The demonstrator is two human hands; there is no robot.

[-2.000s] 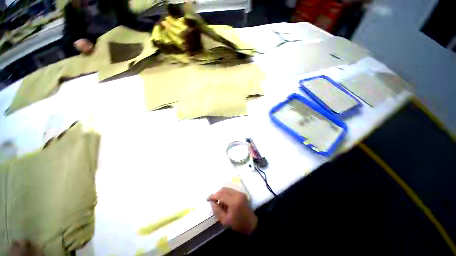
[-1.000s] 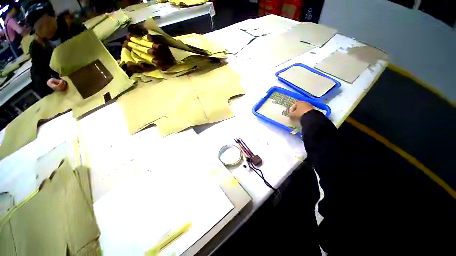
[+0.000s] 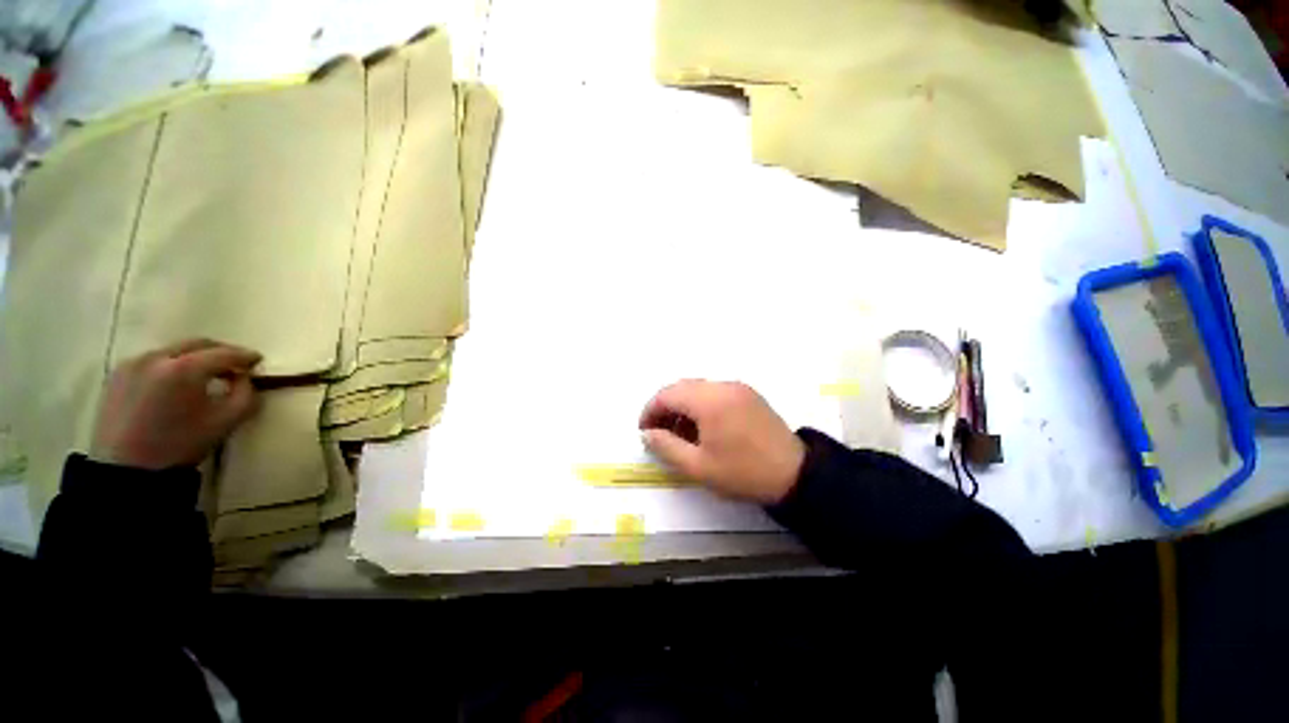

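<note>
A stack of flat tan garment panels lies at the left with fanned edges. My left hand pinches the lower edge of the top panel between thumb and fingers. The white positioning board lies to the right of the stack at the table's front edge, with a yellow tape strip and small tape bits. My right hand is over the right end of that strip, fingers curled and thumb near the index finger. Whether it holds a tiny piece cannot be told.
Right of the board are a tape roll, pen-like tools and a dark block with a cord. Two blue-rimmed trays stand far right; one holds rows of bits. Another tan panel lies at the back.
The view has turned left and down. My right hand has moved from the tray to the board's tape strip. My left hand has come into view, gripping the top panel's edge.
</note>
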